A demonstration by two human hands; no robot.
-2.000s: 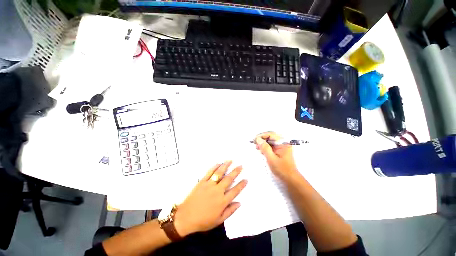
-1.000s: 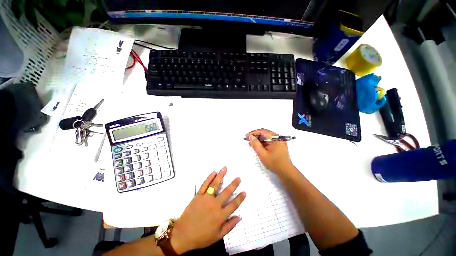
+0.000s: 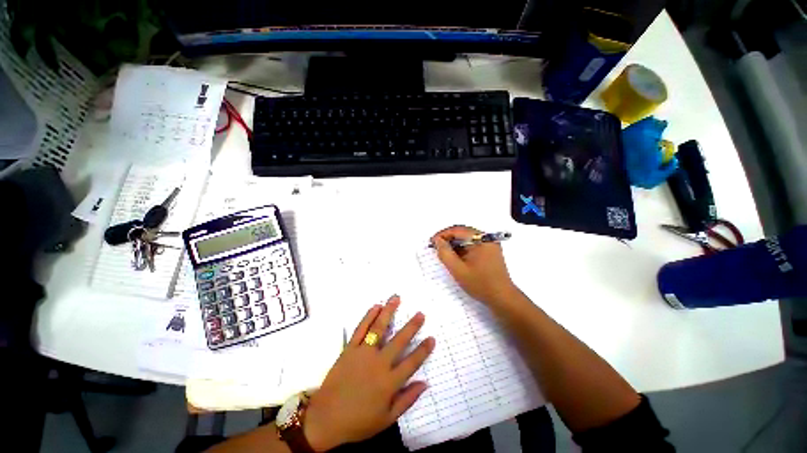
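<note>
My right hand (image 3: 478, 264) is shut on a thin dark and silver pen (image 3: 485, 238), its tip at the upper left part of the ruled form (image 3: 469, 372). The form is a white sheet with grid lines and lies tilted on the desk. My left hand (image 3: 376, 380) lies flat with fingers spread, at the left edge of the form, holding nothing. A silver-white calculator (image 3: 245, 276) with a grey display lies to the left of my left hand.
Keys (image 3: 146, 232) lie on papers (image 3: 164, 115) at left. The keyboard (image 3: 380, 133) is below the monitor (image 3: 354, 26). A mouse pad (image 3: 575, 168), yellow tape roll (image 3: 634, 93), blue crumpled item (image 3: 646, 155), scissors (image 3: 708, 237) and blue bottle (image 3: 726, 272) are at right.
The view has shifted slightly and the glare has dropped, so form lines, papers and calculator display show more clearly. The pen has moved slightly left with my right hand. My left hand stays flat.
</note>
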